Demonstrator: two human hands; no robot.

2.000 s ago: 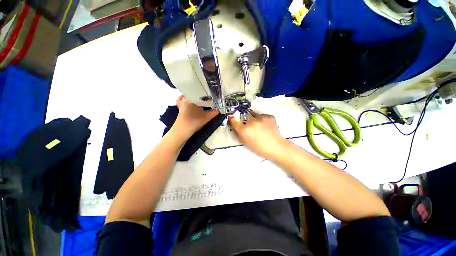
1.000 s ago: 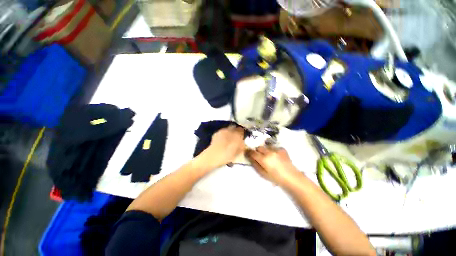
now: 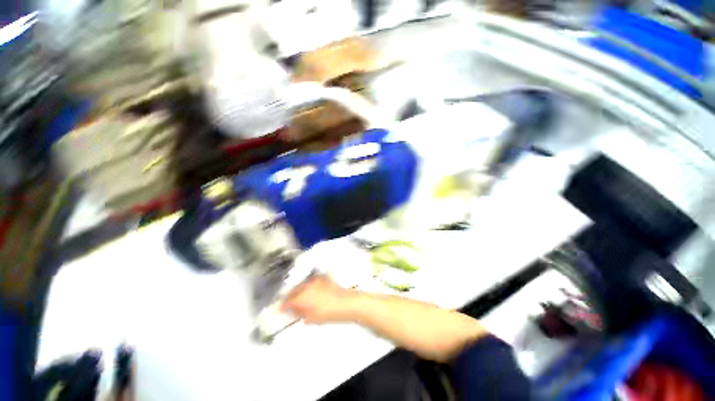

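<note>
The view is strongly blurred. My right hand (image 3: 320,300) lies at the sewing machine, just below and right of the cream machine head (image 3: 244,236). Its fingers point left; whether they hold anything cannot be told. My left hand does not show. The machine arm wears a blue cover (image 3: 341,190). Green-handled scissors (image 3: 397,262) lie right of the head. A pile of black cut panels (image 3: 70,377) is at the lower left edge, with a single black panel (image 3: 123,368) beside it. No fabric can be made out at the needle.
The white table (image 3: 176,345) runs from lower left to upper right. A dark object (image 3: 627,202) stands beyond its right end. A blue bin with a red-orange thing (image 3: 665,384) is at the lower right. A dark red mug (image 3: 560,315) shows below the table edge.
The view has swung to the right, so the machine and panels appear farther left and lower. My left hand, earlier on black fabric near the needle, no longer shows. My right hand remains near the machine.
</note>
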